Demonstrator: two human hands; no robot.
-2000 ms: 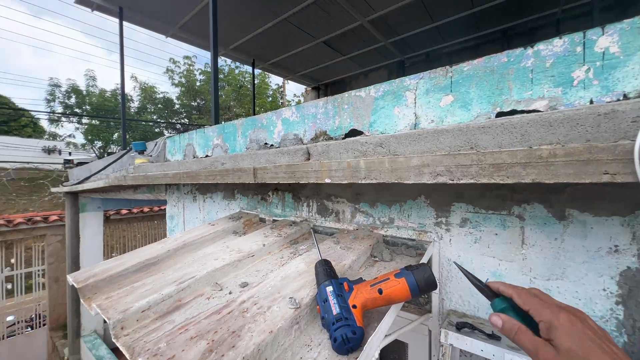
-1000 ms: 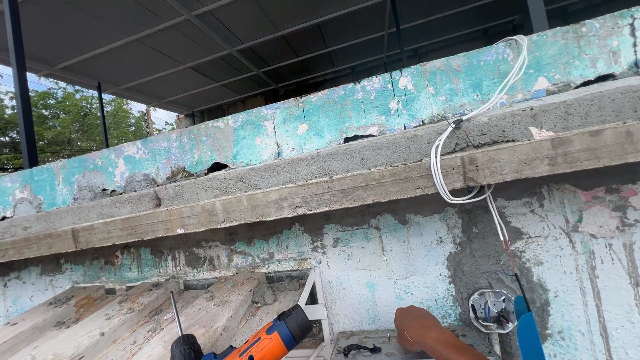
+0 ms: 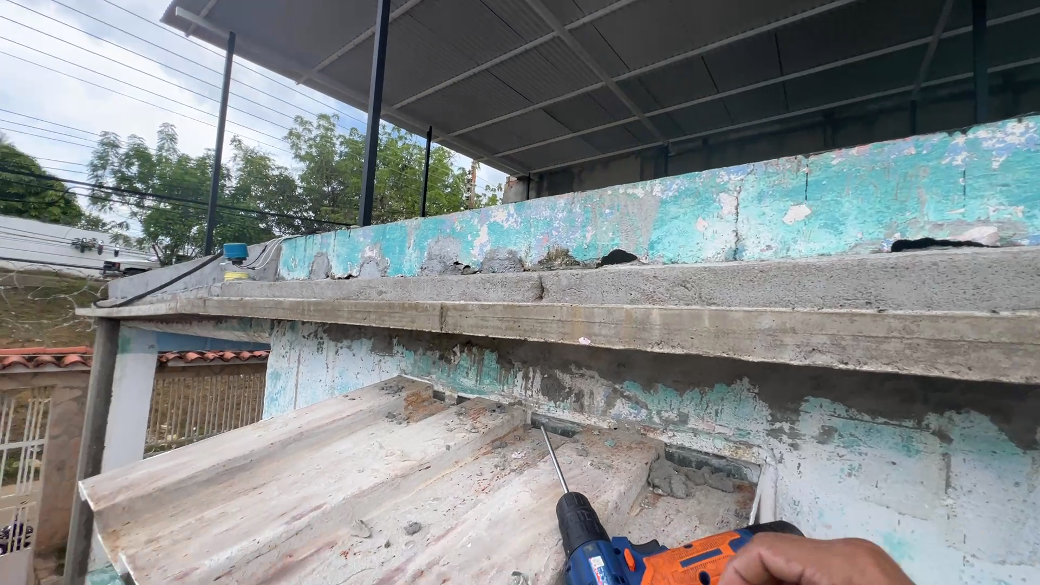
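Note:
A blue and orange cordless drill lies on the sloping corrugated canopy, its long bit pointing up and left towards the wall. My right hand is at the bottom right edge, fingers curled, in front of the drill's handle and covering part of it. Whether the fingers grip the handle is hidden. The black chuck and bit show fully. My left hand is out of view.
The canopy has loose mortar bits and gaps along its upper edge. Above runs a concrete ledge below a peeling turquoise wall. A blue-topped container and a black cable stand on the ledge's far left.
The view has swung left from the electrical box and white cables. My right hand, earlier holding a dark pointed tool with a green handle, is now at the drill; that tool is out of view.

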